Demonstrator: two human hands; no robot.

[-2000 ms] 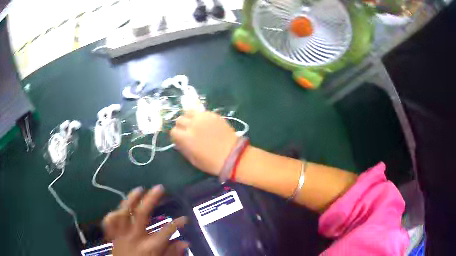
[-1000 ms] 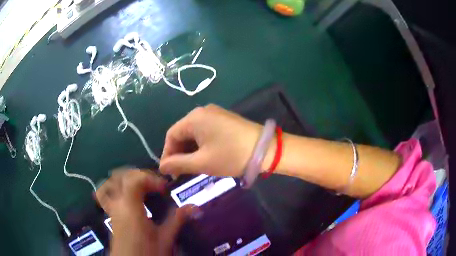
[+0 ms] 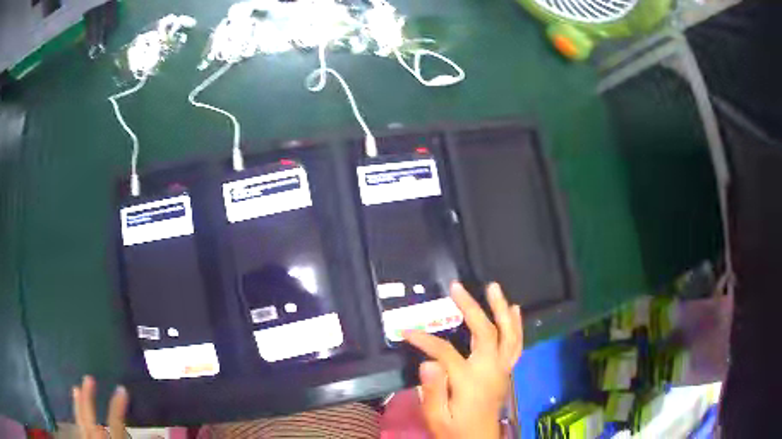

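Three smartphones, left (image 3: 163,291), middle (image 3: 279,266) and right (image 3: 410,244), lie side by side in the black phone tray (image 3: 553,206). The tray's far-right recess holds no phone. Each screen shows a white block at top and bottom. A white earphone plug (image 3: 135,183), a second plug (image 3: 238,159) and a third plug (image 3: 370,144) sit at the phones' top edges. My right hand (image 3: 467,364) is spread over the right phone's lower end, its thumb at the bottom screen block. My left hand (image 3: 101,416) is at the lower left, fingers apart, cut off by the picture's edge.
Bundled white earphones (image 3: 300,30) lie in a row behind the tray, one with a looped loose cord (image 3: 437,79). A green fan (image 3: 583,26) stands at the back right. A blue bin (image 3: 549,381) with green-and-white packets is at the lower right.
The view has shifted, showing the whole tray. My right hand has moved from the right phone's top edge to its lower end. My left hand has moved off the phones to the lower left.
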